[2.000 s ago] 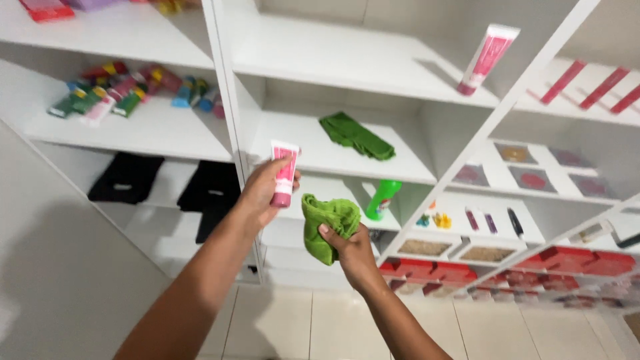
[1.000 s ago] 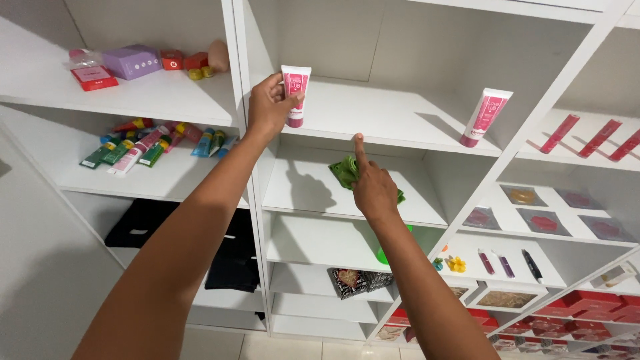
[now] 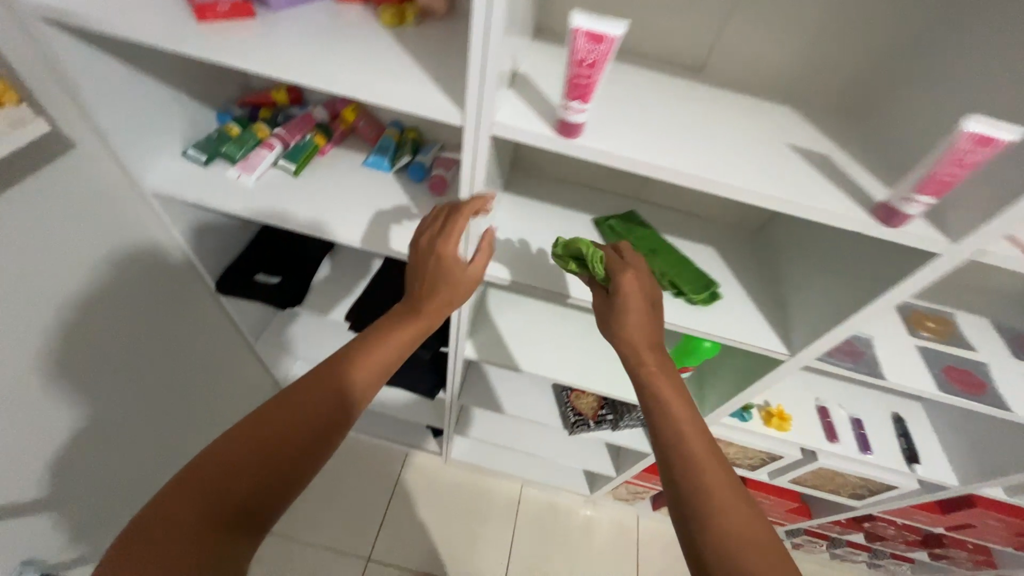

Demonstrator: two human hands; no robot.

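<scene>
My left hand is raised with its fingers apart and nothing in it, in front of the upright divider between two shelf bays. My right hand grips a crumpled green cloth. Just behind it, a folded green cloth lies on the middle shelf. On the shelf above, a pink and white squeeze tube stands on its cap at the left, near the front edge. A second such tube stands on its cap at the right end of that shelf.
Small colourful tubes lie piled on the left bay's shelf, above folded black cloths. Below my right hand are a green bottle and a patterned packet. Cosmetics and red boxes fill the right bays.
The left tube, held by my left hand in the earlier frames, now stands released on the upper shelf. My left hand has moved down from it. The crumpled cloth shows again in my right hand.
</scene>
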